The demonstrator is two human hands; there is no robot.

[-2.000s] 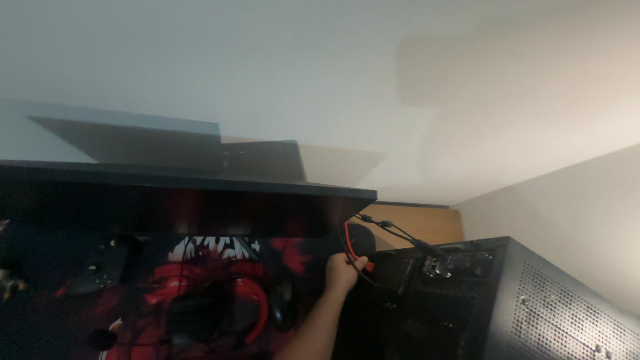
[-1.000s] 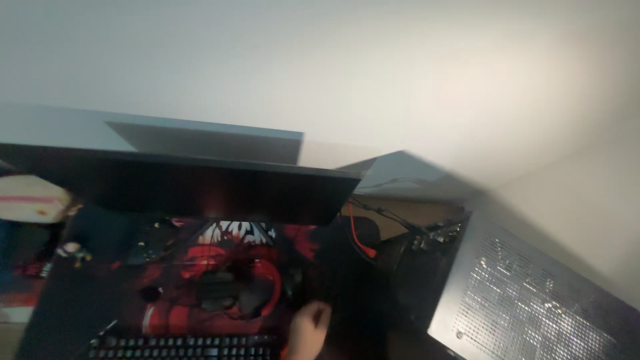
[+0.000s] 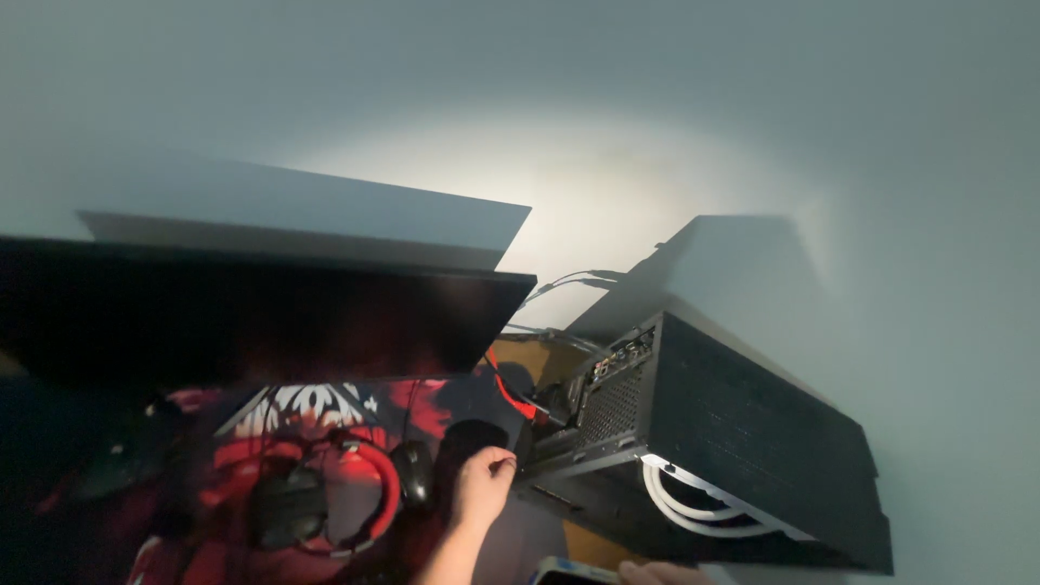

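My left hand (image 3: 485, 481) is above the desk mat at the lower centre, its fingers curled together near the rear lower corner of a black computer case (image 3: 756, 439); whether something small is between them cannot be told. At the bottom edge my right hand (image 3: 662, 574) holds a smartphone (image 3: 573, 569), mostly cut off by the frame. The case stands tilted in view, with rear ports (image 3: 624, 357) and a perforated panel showing and white tubes or cables (image 3: 691, 516) looping at its open side. A red cable (image 3: 512, 396) and black plugs lie behind it.
A wide black monitor (image 3: 268, 317) stands at the left. Below it lie red and black headphones (image 3: 382, 487) and a black computer mouse (image 3: 413, 473) on a red and black patterned desk mat (image 3: 422, 406). A pale wall rises behind.
My left hand was at the red cable two seconds ago and has since moved away from it. My right hand and the smartphone have come into view. The view has shifted.
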